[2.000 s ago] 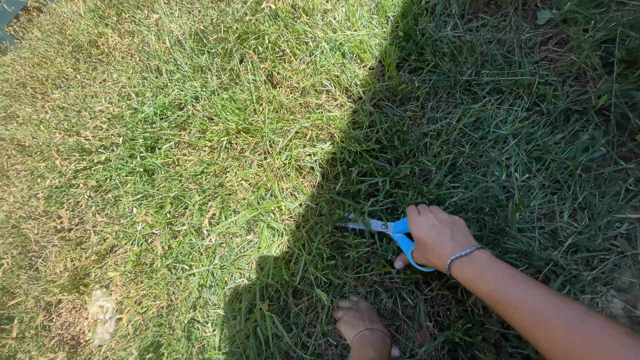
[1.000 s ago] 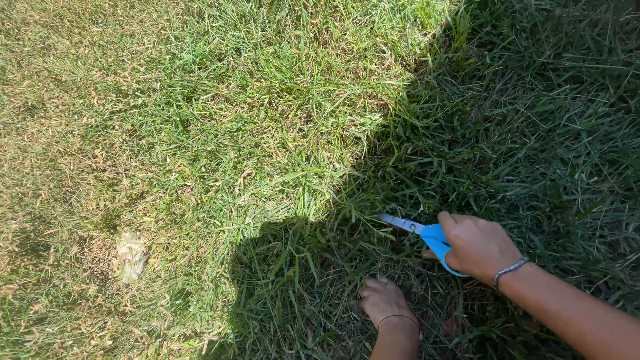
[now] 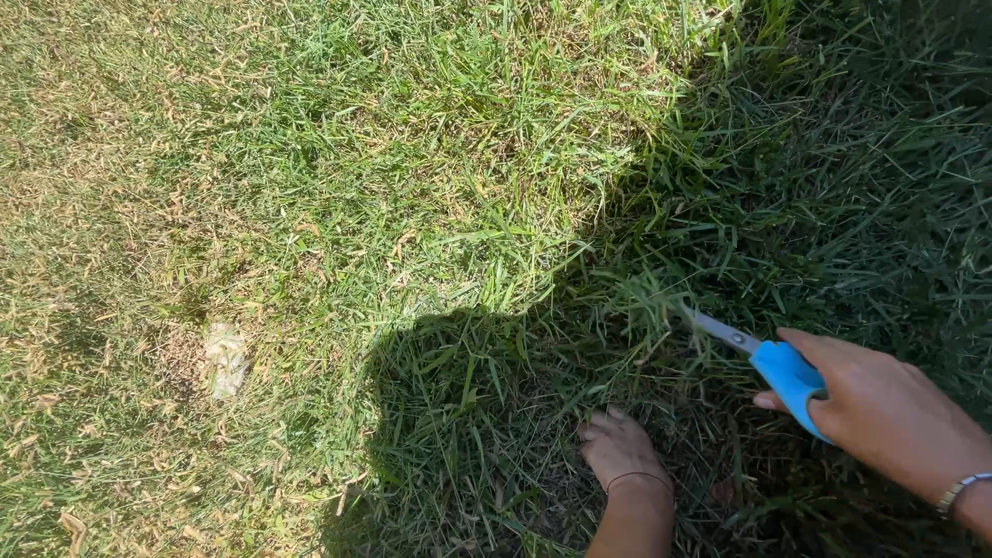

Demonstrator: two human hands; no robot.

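My right hand grips the blue handles of a pair of scissors at the right. Their metal blades, close together, point up and left into shaded grass, and the tips are partly lost among the blades of grass. Below and left of the scissors, my left hand rests low in the grass with its fingers partly hidden. Whether it holds any grass cannot be told. A thin dark cord circles the left wrist; a bracelet is on the right one.
Sunlit grass mixed with dry, yellowed blades covers the left and upper ground. A pale, crumpled scrap lies on a brownish patch at the lower left. A shadow edge runs from the upper right toward the bottom.
The scissors' blades looked parted two seconds ago and now look close together. The view has shifted somewhat over the grass. My left hand stays low in the grass.
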